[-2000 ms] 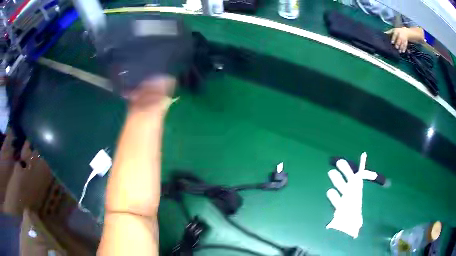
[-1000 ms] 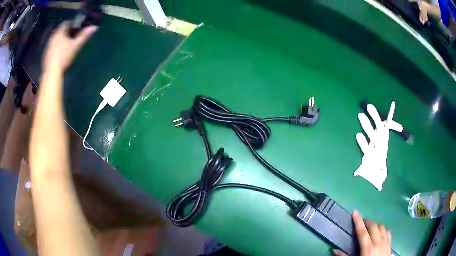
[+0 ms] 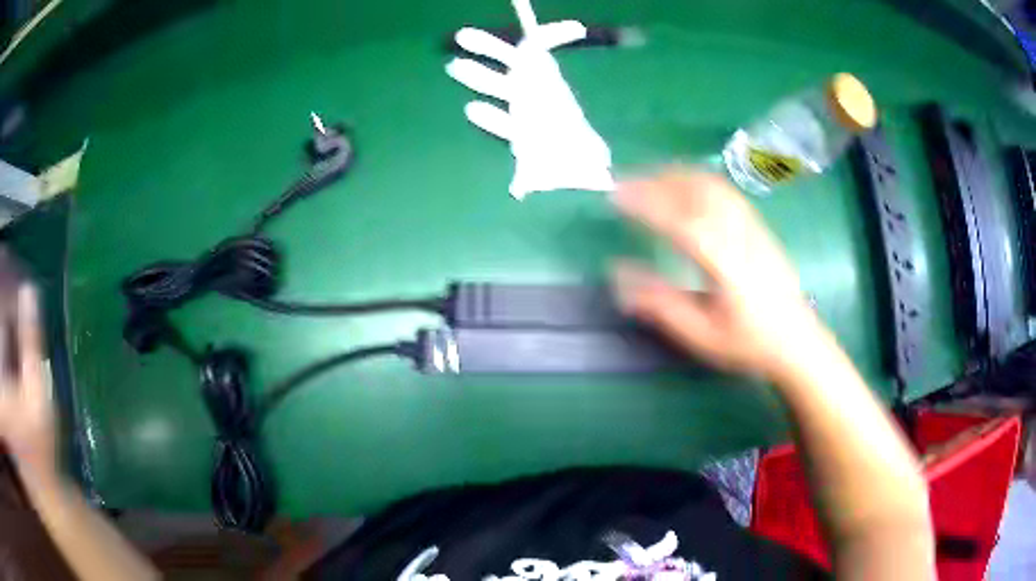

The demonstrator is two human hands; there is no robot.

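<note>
Two black power strips [image 3: 534, 352] lie side by side on the green bench, plain faces up. Their tied black cords [image 3: 239, 267] lie at the left, with one plug [image 3: 329, 153] pointing up. My right hand [image 3: 704, 272] is blurred over the right part of the strips, thumb and fingers apart; whether it touches them is unclear. My left hand [image 3: 23, 369] is blurred and partly cut off at the left edge; its hold cannot be made out. A white glove [image 3: 551, 125] lies flat behind the strips.
A clear bottle with an orange-yellow cap [image 3: 784, 136] lies tilted at the back right. More black strips [image 3: 892, 261] stand beyond it. A dark stick [image 3: 596, 39] is partly under the glove. A red bin [image 3: 966, 454] is below the bench's right edge.
The view has swung to the right, and the bench things show further left. My right hand has lifted at least partly off the strips, its fingers spread. The white charger is out of view.
</note>
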